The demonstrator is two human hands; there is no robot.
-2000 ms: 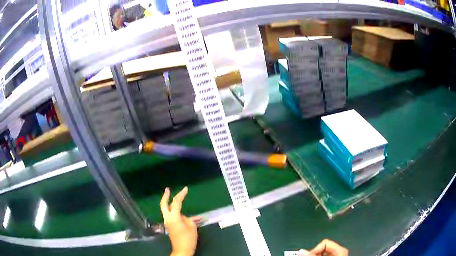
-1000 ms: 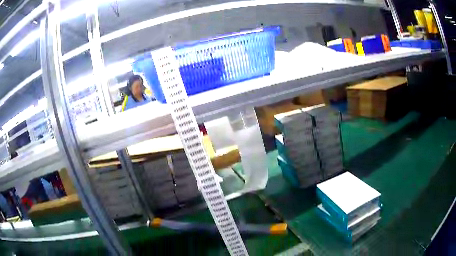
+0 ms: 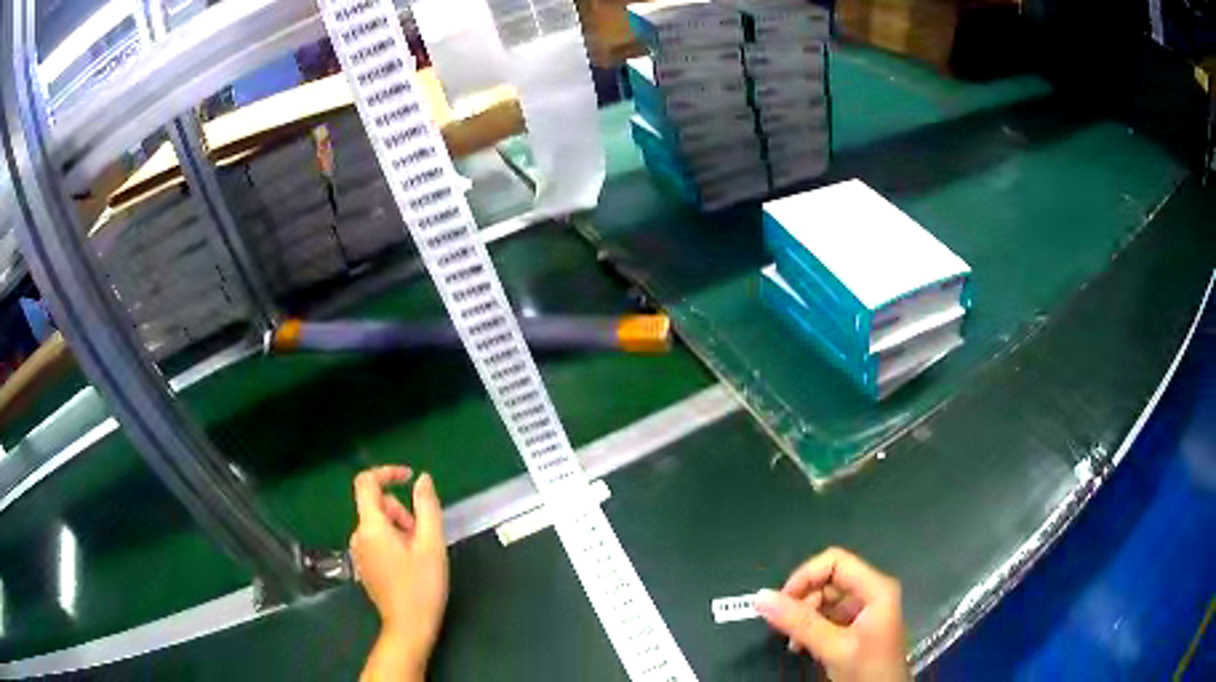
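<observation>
A white barcode label (image 3: 738,608) is pinched between thumb and fingers of my right hand (image 3: 840,616), over the dark green bench at the lower right. My left hand (image 3: 400,546) is raised at the lower left, thumb and fingers apart, with nothing in it. A long white label strip (image 3: 467,273) with rows of barcodes hangs down between my hands. A short white tape piece (image 3: 554,512) lies crosswise at the strip near the bench edge. A small pile of white-topped, teal-sided product boxes (image 3: 864,253) sits on the green mat.
Stacked grey-and-teal boxes (image 3: 731,113) stand at the mat's back. A bluish bar with orange ends (image 3: 440,333) lies across the green belt beyond the metal rail (image 3: 667,424). A metal upright (image 3: 120,333) stands at left. White sheets (image 3: 554,107) hang behind the strip.
The view has tilted down again from the shelf with the blue basket. Both hands are back in view; the label in my right hand now shows clearly.
</observation>
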